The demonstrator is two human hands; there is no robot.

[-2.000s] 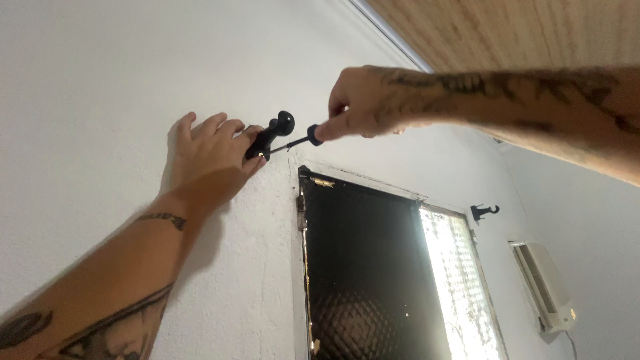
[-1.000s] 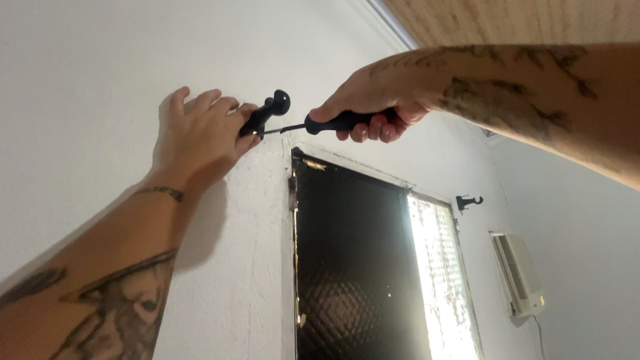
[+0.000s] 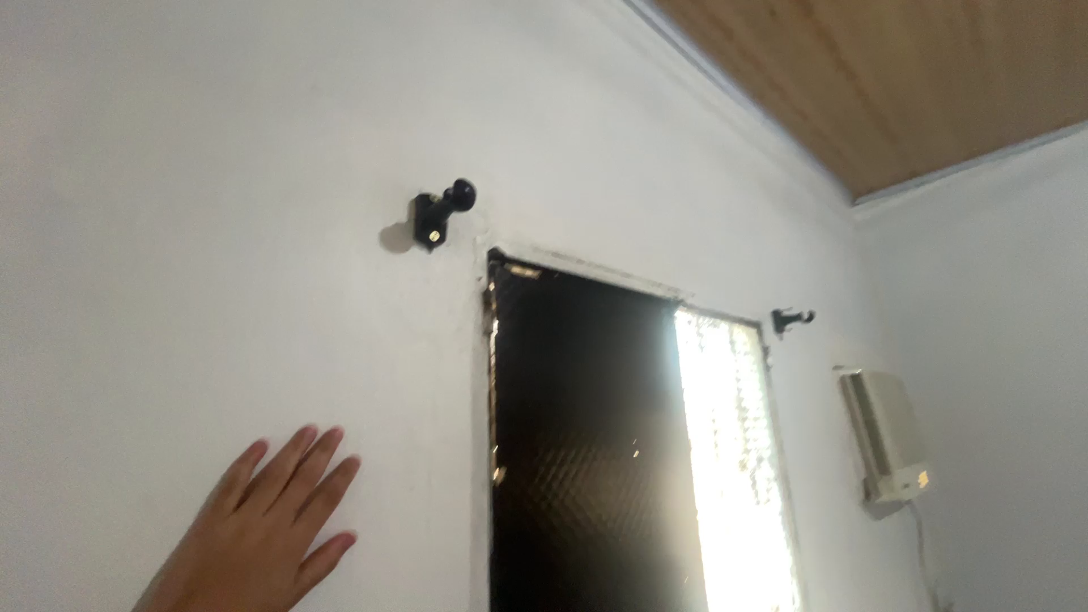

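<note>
A black curtain rod bracket [image 3: 435, 219] with a rounded end is fixed to the white wall, just above and left of the window's upper left corner. A bright screw head shows low on its plate. My left hand [image 3: 259, 523] is lower left of the bracket, at the wall, fingers apart and holding nothing; whether its palm touches the wall I cannot tell. Beyond the window's upper right corner, a second black bracket [image 3: 790, 320] with a hooked end stands out from the wall. My right hand is out of the frame, and so is the screwdriver.
The window [image 3: 586, 442] has a dark panel at left and a bright, patterned one at right, inside a worn frame. A cream wall-mounted box [image 3: 884, 433] with a cable hangs right of it. A wooden ceiling [image 3: 901, 76] slopes across the upper right.
My left hand has let go of the left bracket and moved down along the wall. My right hand and the screwdriver, at that bracket before, have left the view.
</note>
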